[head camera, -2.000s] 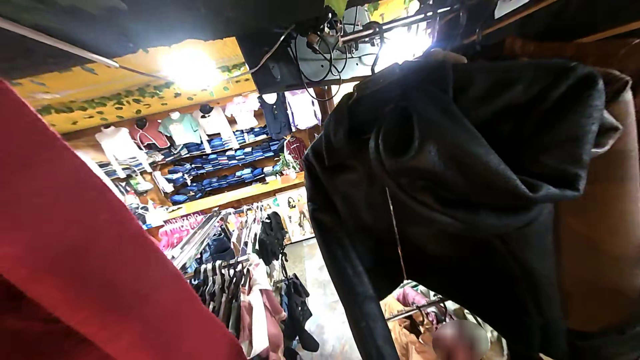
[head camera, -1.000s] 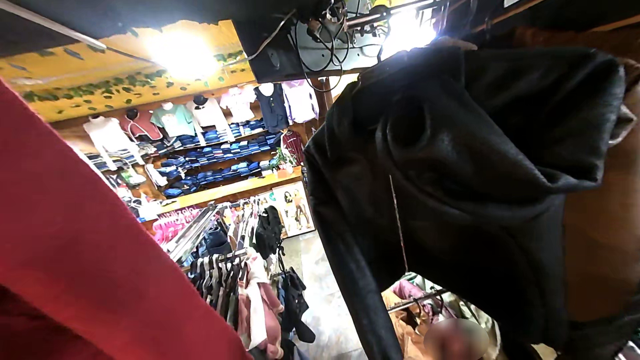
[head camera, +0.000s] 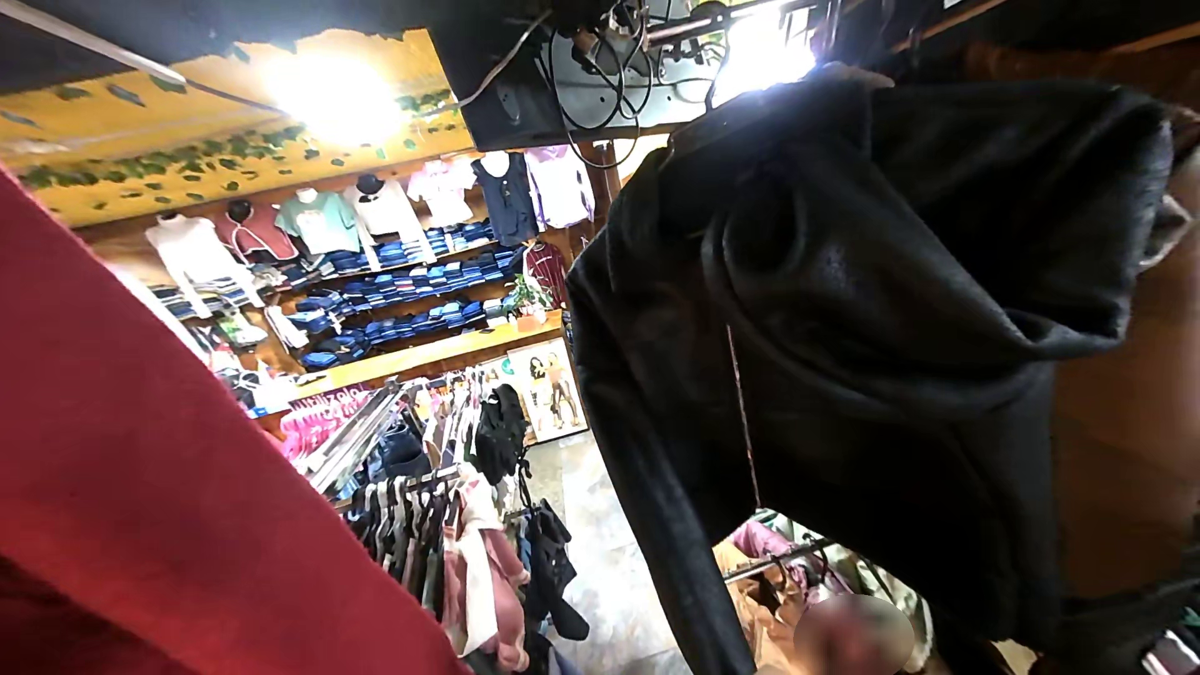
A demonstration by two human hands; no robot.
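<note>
A black leather jacket (head camera: 891, 356) hangs large across the right half of the view, with a thin cord or strip (head camera: 742, 412) down its front. Behind its right edge is a brown garment (head camera: 1125, 450). Red fabric (head camera: 178, 469) fills the lower left, very near the camera. Neither of my hands shows, so what they hold or touch is hidden. Below the jacket, a blurred patch (head camera: 853, 635) covers something beside hanging clothes; I cannot tell what it is.
A rack of hanging clothes (head camera: 431, 525) stands left of the tiled floor (head camera: 605, 562). Behind are a wooden counter (head camera: 431, 354), shelves of folded jeans (head camera: 412, 284) and displayed tops (head camera: 323, 220). Overhead hang dark cables (head camera: 609, 89) beside a metal rail (head camera: 694, 26). Another rail (head camera: 778, 560) carries garments below the jacket.
</note>
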